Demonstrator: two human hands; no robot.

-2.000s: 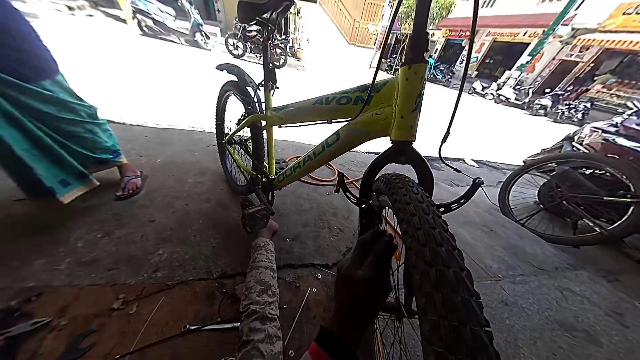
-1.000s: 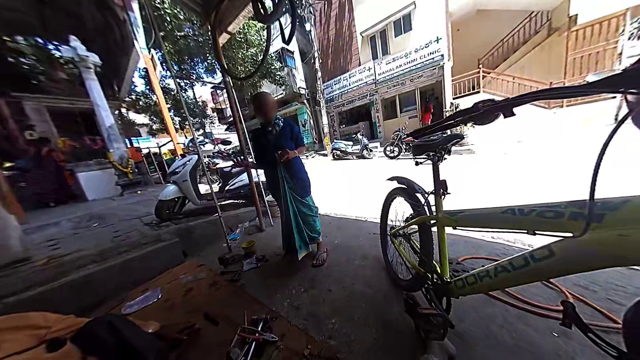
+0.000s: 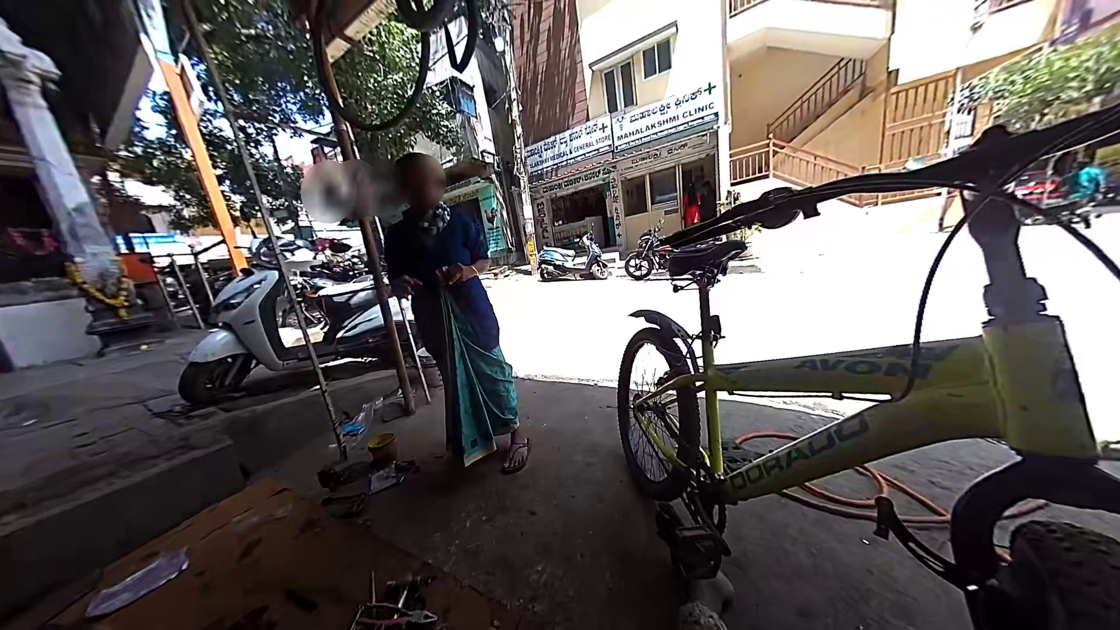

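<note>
A yellow-green bicycle stands at the right, its tyred front wheel cut off by the frame's corner. At the bottom edge my left hand shows only in part, with a bit of patterned sleeve, just below the bicycle's pedal. Its fingers are too dark and small to make out, and whether it grips the pedal cannot be told. My right hand is out of view. Pliers and other metal tools lie at the lower middle, on a brown sheet.
A person in a blue and teal garment stands left of the bicycle, beside a metal pole. Behind are parked scooters. An orange hose coils behind the frame. A small yellow tub sits near the pole.
The view has swung far left and up. My right hand, seen earlier by the front wheel, has left the view. My left hand remains near the pedal. The person's head is turned differently.
</note>
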